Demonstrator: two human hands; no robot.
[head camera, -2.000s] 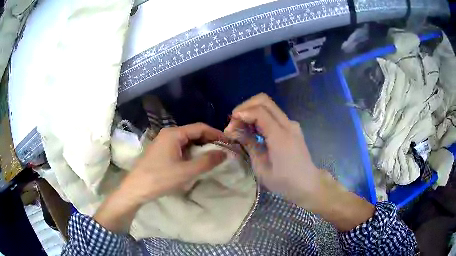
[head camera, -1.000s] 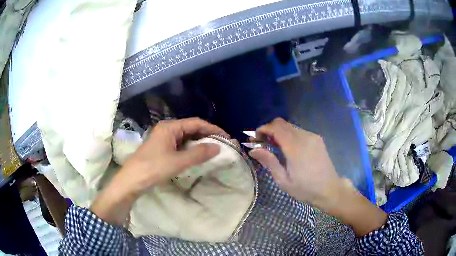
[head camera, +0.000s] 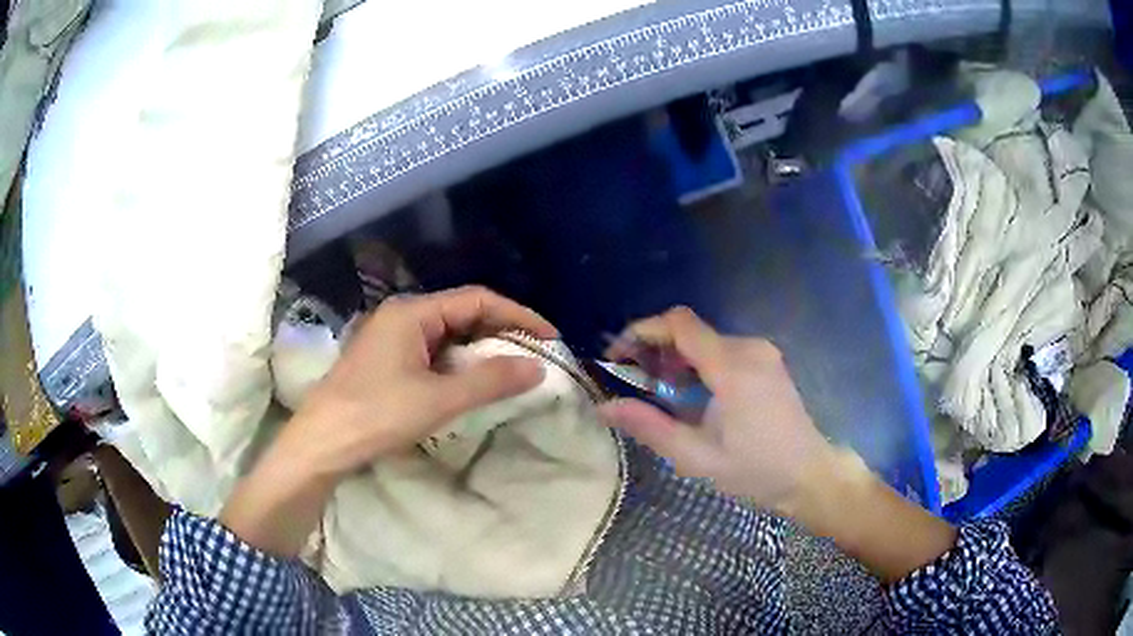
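The cream puffer jacket (head camera: 497, 509) lies on my lap and runs up onto the table at the left. Its front zipper (head camera: 618, 460) curves along the edge of the part on my lap. My left hand (head camera: 429, 373) pinches the jacket edge at the top of this curve, thumb on the cream cloth. My right hand (head camera: 714, 404) is just right of the zipper, holding small thread snips (head camera: 636, 377) with pale metal blades pointing left towards the edge. The snips are blurred and partly hidden by my fingers.
A white table edge with printed ruler tape (head camera: 534, 106) crosses the top. A blue-rimmed bin (head camera: 885, 292) at the right holds cream garments (head camera: 1013, 286). Black straps (head camera: 862, 25) cross the table edge at the upper right. A blue and white object (head camera: 706, 168) lies below the table.
My right hand was at the zipper beside my left fingers, then drew back right, showing the open blades. The blades now look closer together. My left hand stays on the edge.
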